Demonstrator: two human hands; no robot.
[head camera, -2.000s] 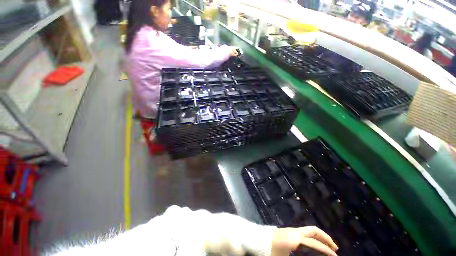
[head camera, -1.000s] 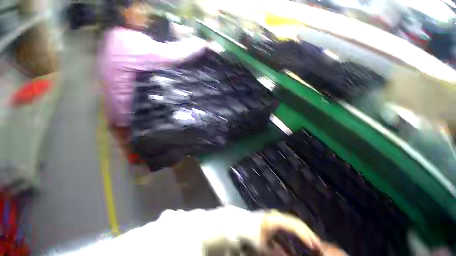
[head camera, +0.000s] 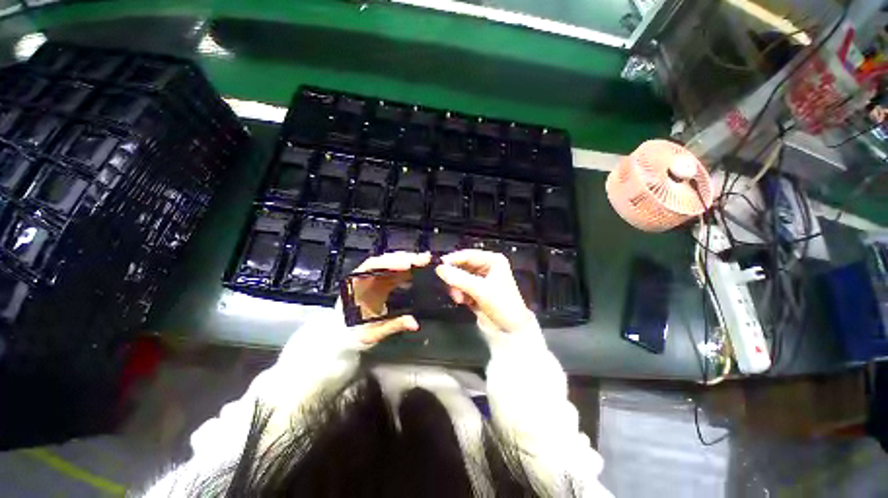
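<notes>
A dark, glossy, palm-sized display module (head camera: 404, 296) is held level above the near edge of the black blister tray (head camera: 443, 195). My left hand (head camera: 375, 292) grips its left end, fingers along the far edge and thumb at the near edge. My right hand (head camera: 482, 284) is at its right end, with the fingertips together at the upper right corner. Whether a small piece is pinched there is too small to tell. The tray has three rows of pockets and lies flat on the dark green bench.
A tall stack of black trays (head camera: 107, 165) stands at the left. At the right are a pink-orange fan (head camera: 662, 185), a black smartphone-like slab (head camera: 647, 303), a white power strip (head camera: 742, 316) and tangled cables (head camera: 787, 229). A green conveyor (head camera: 409, 68) runs behind.
The view has swung from the aisle and the other worker to the bench in front. Both hands now show at the display module; earlier only one hand showed at the tray's near side.
</notes>
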